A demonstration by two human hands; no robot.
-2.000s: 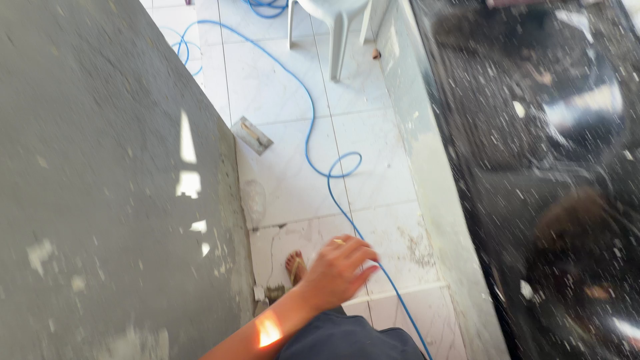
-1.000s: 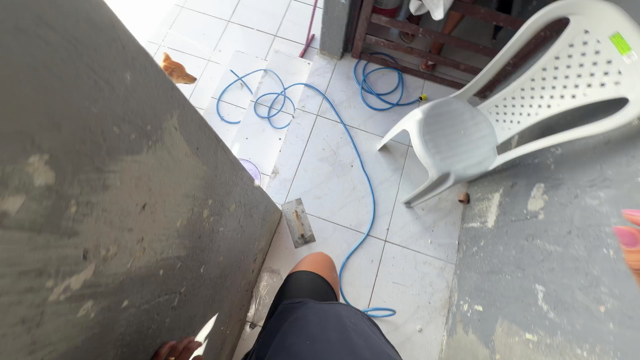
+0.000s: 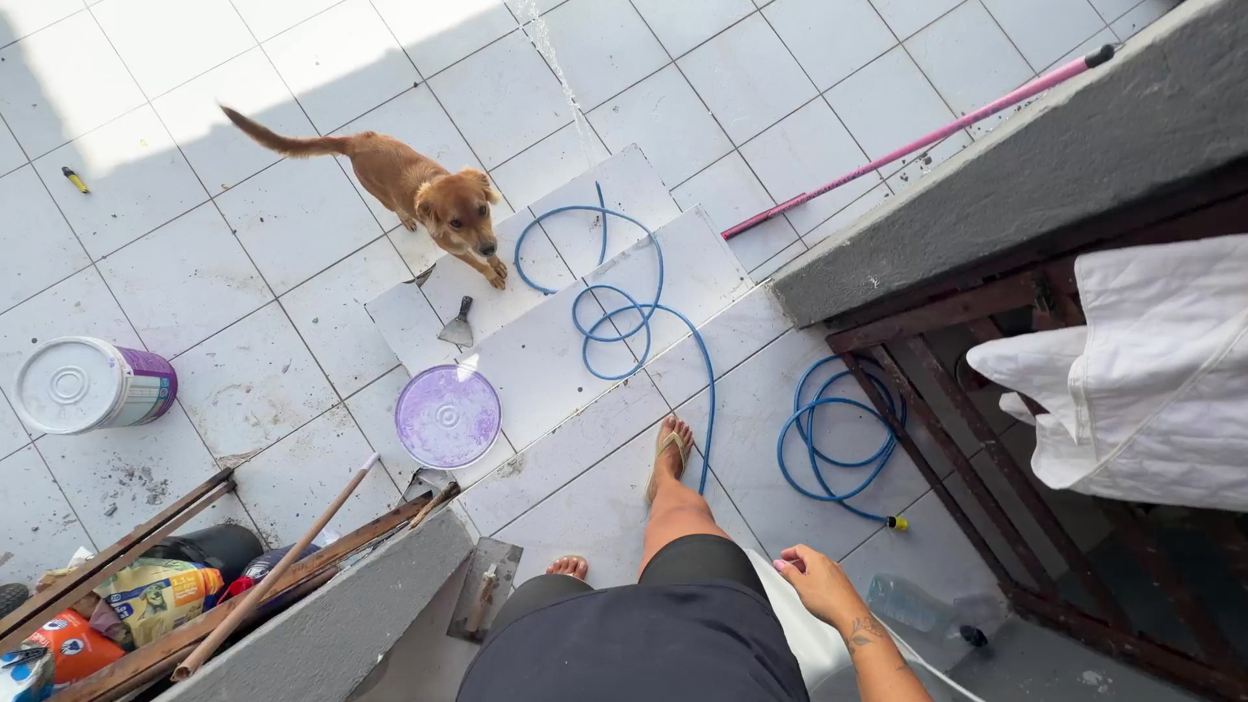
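Observation:
My right hand [image 3: 817, 581] hangs at my side at the lower right, fingers loosely curled, holding nothing that I can see. It is nearest to the white plastic chair [image 3: 801, 624], which my body partly hides. My left hand is out of view. A blue hose [image 3: 711, 390] runs over the steps past my sandalled foot. A second coil of blue hose [image 3: 801, 458] with a yellow end fitting [image 3: 897, 524] lies by the brown gate [image 3: 985, 439]. A trowel [image 3: 485, 590] rests on the floor to the left of my legs.
A brown dog [image 3: 429, 195] stands at the tiled steps [image 3: 604, 322], near a putty knife [image 3: 458, 324] and a purple-smeared lid [image 3: 448, 416]. A lidded bucket [image 3: 96, 385] is at left. A pink pole [image 3: 907, 146] leans near the grey wall [image 3: 994, 166]. Boards and bags [image 3: 161, 597] lie lower left.
The view has moved towards the steps and tiled yard. The dog, only partly seen a second ago, is now wholly in view. My left hand, low at the wall then, has left the view.

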